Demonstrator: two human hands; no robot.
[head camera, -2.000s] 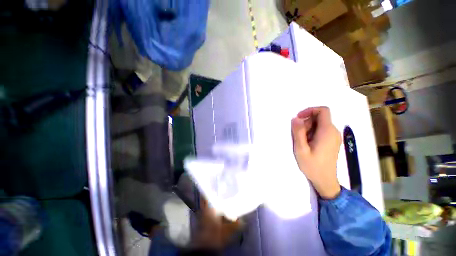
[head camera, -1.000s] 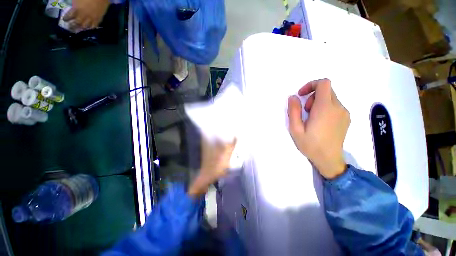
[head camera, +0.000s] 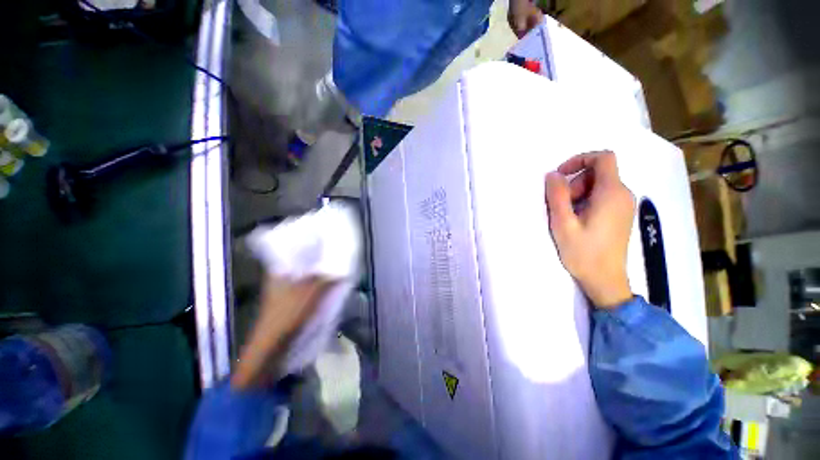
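The large white cabinet (head camera: 521, 269) stands in front of me, its vented side and yellow warning triangle facing left and its black oval panel (head camera: 655, 256) on the right. My left hand (head camera: 286, 319), blurred, grips a crumpled white wipe (head camera: 310, 241) to the left of the cabinet, apart from its side. My right hand (head camera: 598, 229) is at the cabinet's overexposed white top, fingers curled towards the thumb. Whether it holds anything white cannot be told against the glare.
A green conveyor (head camera: 108, 252) with a metal rail is on the left, bearing a black corded handheld device (head camera: 108, 171), label rolls (head camera: 20, 135) and a bluish bottle (head camera: 56, 373). A blue-coated person (head camera: 396, 49) stands beyond the cabinet. Brown cartons (head camera: 670, 54) are at upper right.
My left hand has moved with the wipe left, away from the cabinet's edge. My right hand stays at about the same spot on the casing. The view has shifted, showing more of the vented side.
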